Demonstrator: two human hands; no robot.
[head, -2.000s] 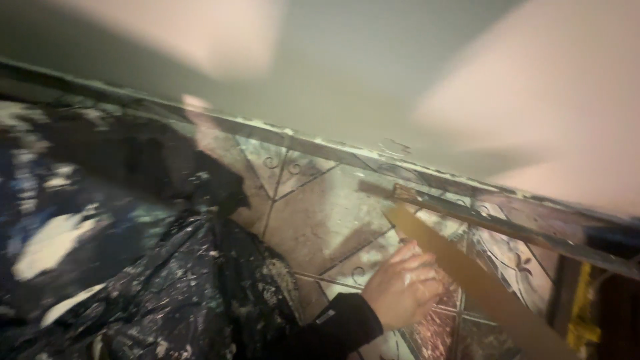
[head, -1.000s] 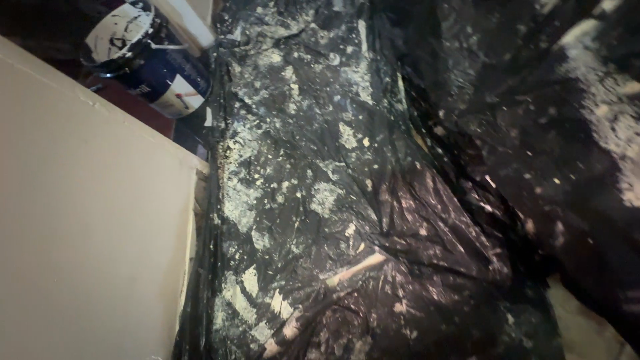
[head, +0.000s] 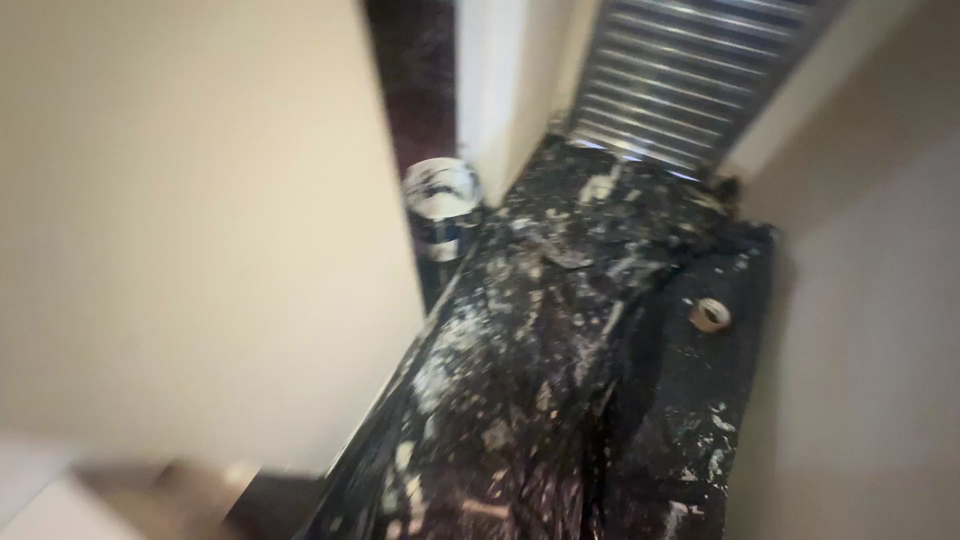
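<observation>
Neither my left hand nor my right hand shows in this frame. Black plastic sheeting (head: 525, 352), wrinkled and spattered with white paint or plaster, covers the floor of a narrow passage. A roll of tape (head: 709, 315) lies on the dark, flat surface along its right side. At the far left of the sheeting stands a paint bucket (head: 442, 210) with a smeared, whitish top. Much of the view is blurred.
A pale flat panel or wall (head: 210, 225) fills the left side. A white door frame or post (head: 491, 90) rises behind the bucket. A ribbed metallic panel (head: 675, 75) stands at the far end, and a pale wall (head: 870, 315) bounds the right.
The view has swung away from the tiled floor and wall edge, where a hand was near a long flat strip two seconds ago. The hand is out of view.
</observation>
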